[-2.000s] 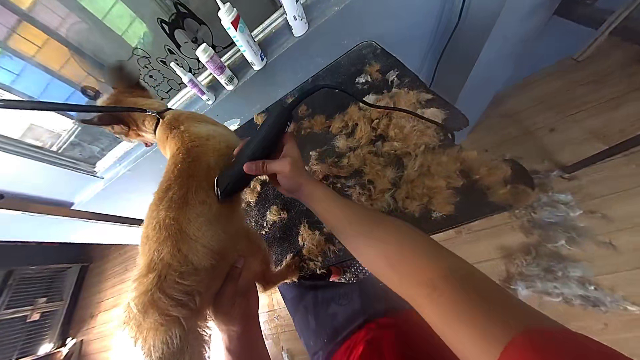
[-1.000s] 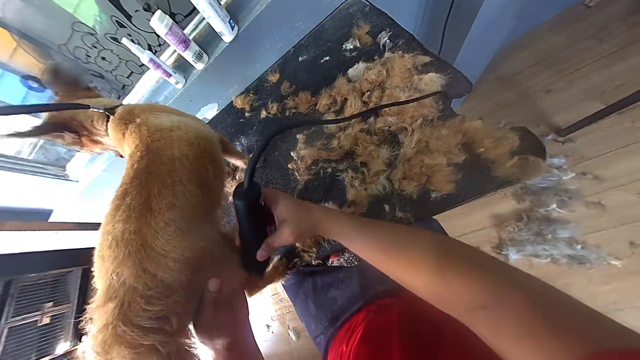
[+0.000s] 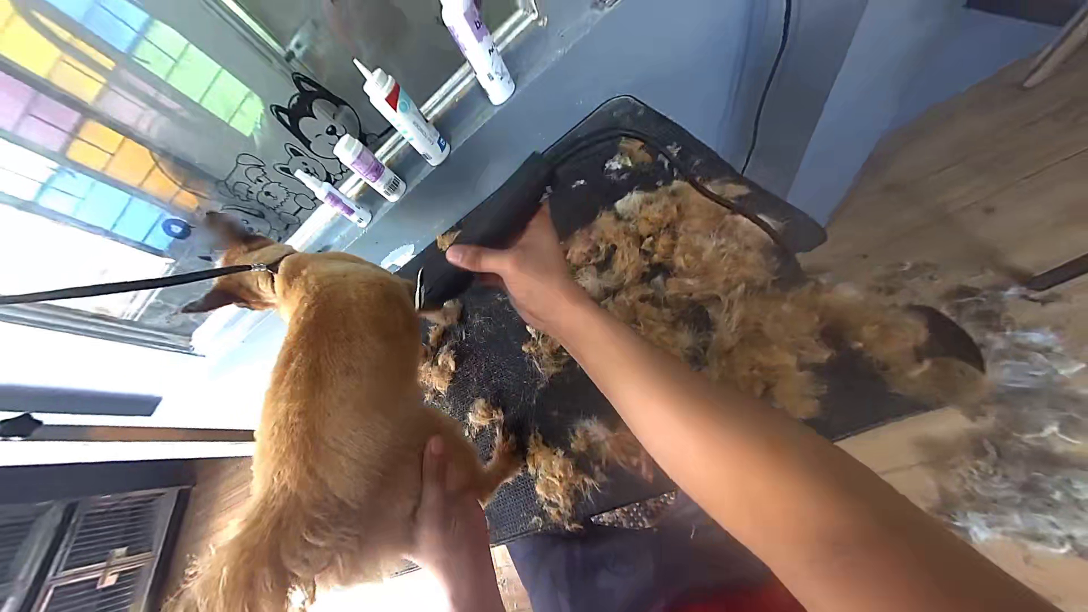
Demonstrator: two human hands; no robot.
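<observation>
A tan dog (image 3: pixel 348 382) stands on the black grooming table, its head toward the window and a black leash (image 3: pixel 127 286) at its neck. My right hand (image 3: pixel 527 268) is wrapped around a black corded pet clipper (image 3: pixel 493 229), whose blade end lies beside the dog's shoulder; I cannot tell if it touches. My left hand (image 3: pixel 450 518) rests against the dog's flank near the hind leg, its thumb up, its fingers partly hidden beneath the body. Heaps of cut tan fur (image 3: pixel 680 272) cover much of the table to the right of the dog.
Several bottles, among them a white one with a red band (image 3: pixel 406 117), stand on the grey ledge (image 3: pixel 450 183) by the window. The clipper's cord crosses the fur. More pale fur (image 3: pixel 1020 425) lies on the wooden floor at right. A wire cage (image 3: pixel 106 544) is at lower left.
My right hand has moved the clipper from low on the dog's side, near the hind leg, up to its shoulder. My left hand stays at the flank.
</observation>
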